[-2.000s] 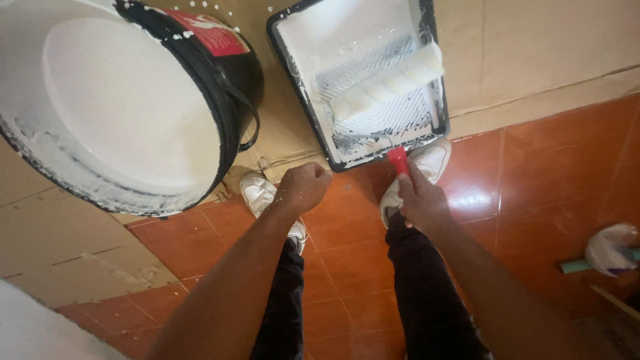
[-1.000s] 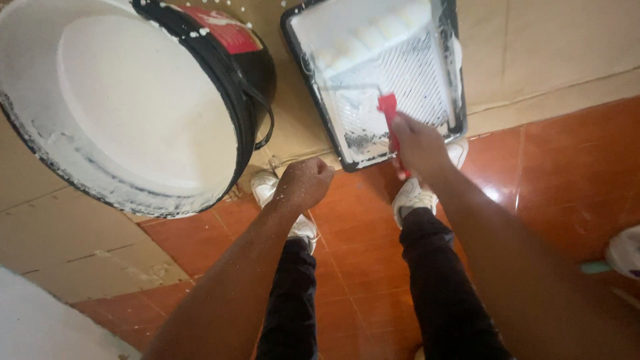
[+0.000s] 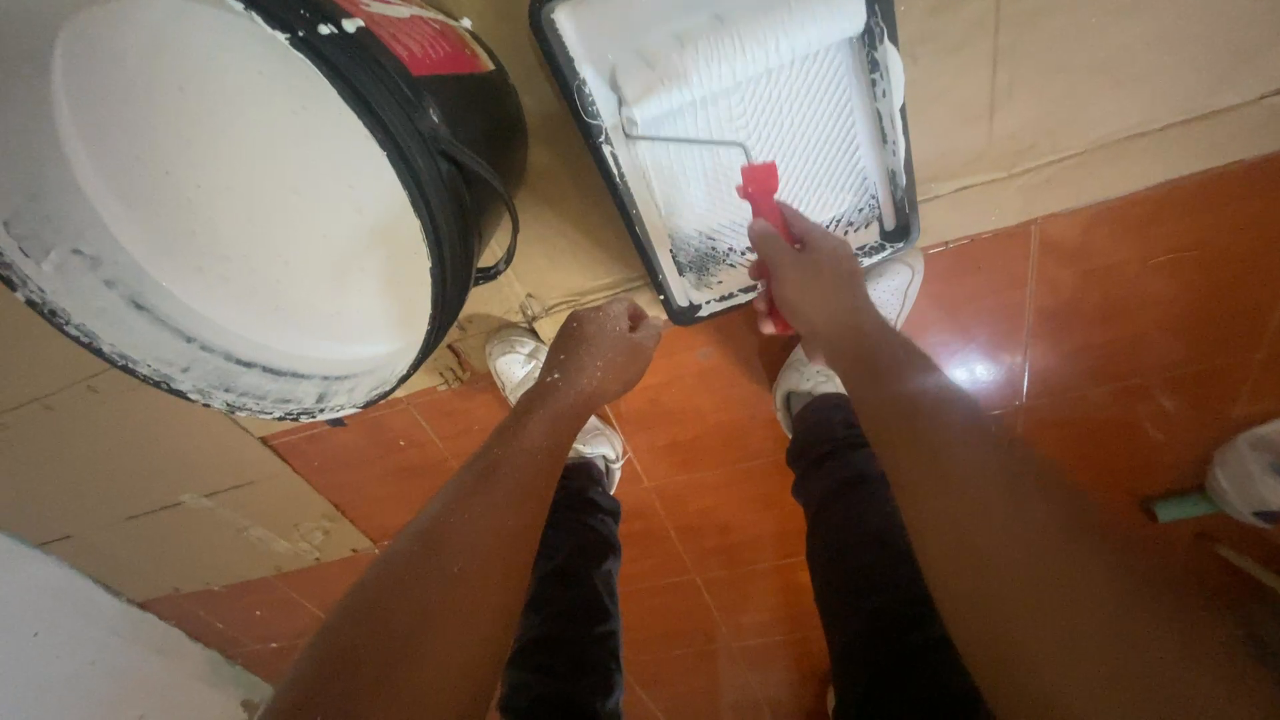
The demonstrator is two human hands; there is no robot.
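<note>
My right hand (image 3: 810, 270) grips the red handle of a paint roller (image 3: 765, 195). The roller's bent metal rod reaches left over a black-rimmed paint tray (image 3: 655, 270) coated in white paint. Its sleeve blends into the white paint at the upper end of the tray, so its edges are hard to make out. My left hand (image 3: 605, 350) hangs with curled fingers just left of the tray's near corner, and nothing shows in it. Left of the tray stands a big black bucket (image 3: 450, 170) with white paint inside and dried white paint around its rim.
Cardboard sheets (image 3: 160, 490) lie under the bucket and tray, over orange floor tiles (image 3: 720, 520). My feet in white shoes (image 3: 808, 385) stand close to the tray. At the right edge are a whitish wrapped object (image 3: 1245, 475) and a green tube (image 3: 1185, 507). A pale surface (image 3: 90, 640) fills the lower left corner.
The roller sleeve lay across the tray's ribbed slope two seconds ago and has moved to the tray's upper end. My right hand has moved up over the tray's near edge. My left hand stays curled.
</note>
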